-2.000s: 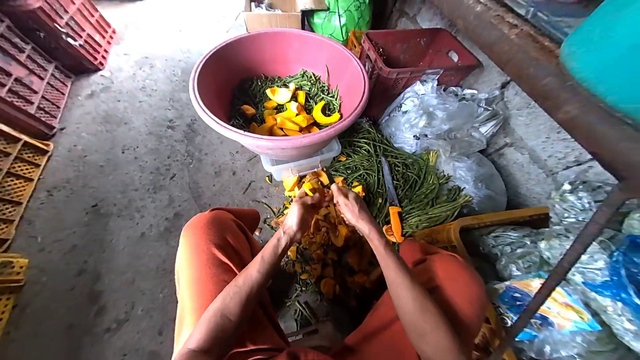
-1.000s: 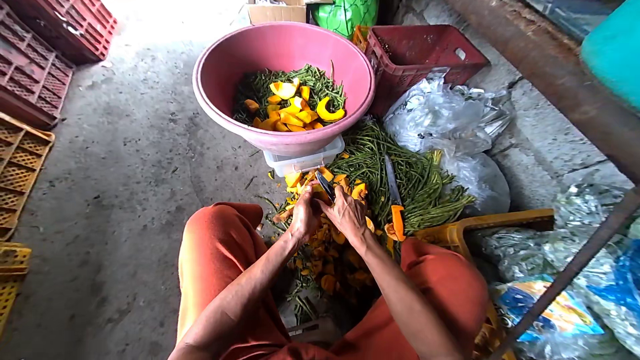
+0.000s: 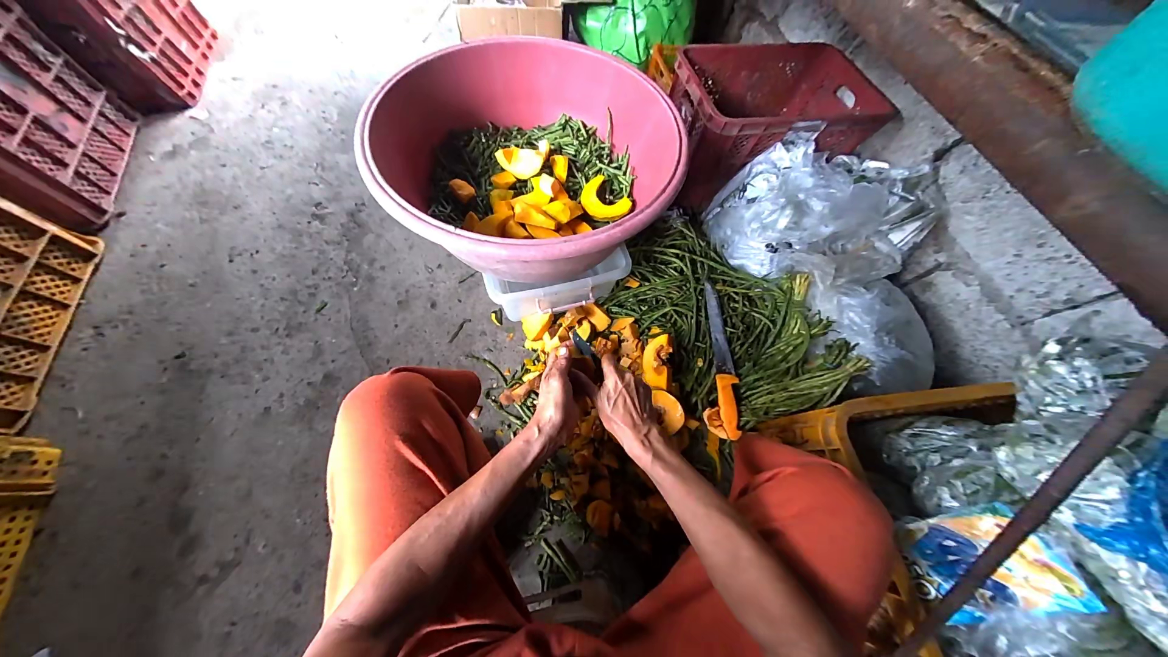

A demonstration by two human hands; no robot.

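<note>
My left hand (image 3: 555, 397) and my right hand (image 3: 624, 401) meet over a heap of cut orange squash pieces (image 3: 659, 360). A small dark knife blade (image 3: 582, 345) sticks up between them; which hand grips it is hard to tell. My left hand's fingers are curled around something mostly hidden, perhaps a squash piece. Right of my hands, a long knife with an orange handle (image 3: 727, 406) lies on long green beans (image 3: 776, 338). Beyond them, a pink plastic basin (image 3: 383, 173) holds cut green beans (image 3: 584, 141) and yellow squash chunks (image 3: 538, 205), above a clear plastic container (image 3: 557, 294).
A dark red crate (image 3: 776, 100) and clear plastic bags (image 3: 794, 214) stand at the right. A yellow crate (image 3: 912, 401) is beside my right knee. A rusty metal beam (image 3: 1004, 128) crosses the upper right. More crates (image 3: 41, 301) line the left edge.
The small blade shows between my hands now and one second ago, but not two seconds ago. My hands have shifted slightly over the heap. The long knife has stayed on the beans.
</note>
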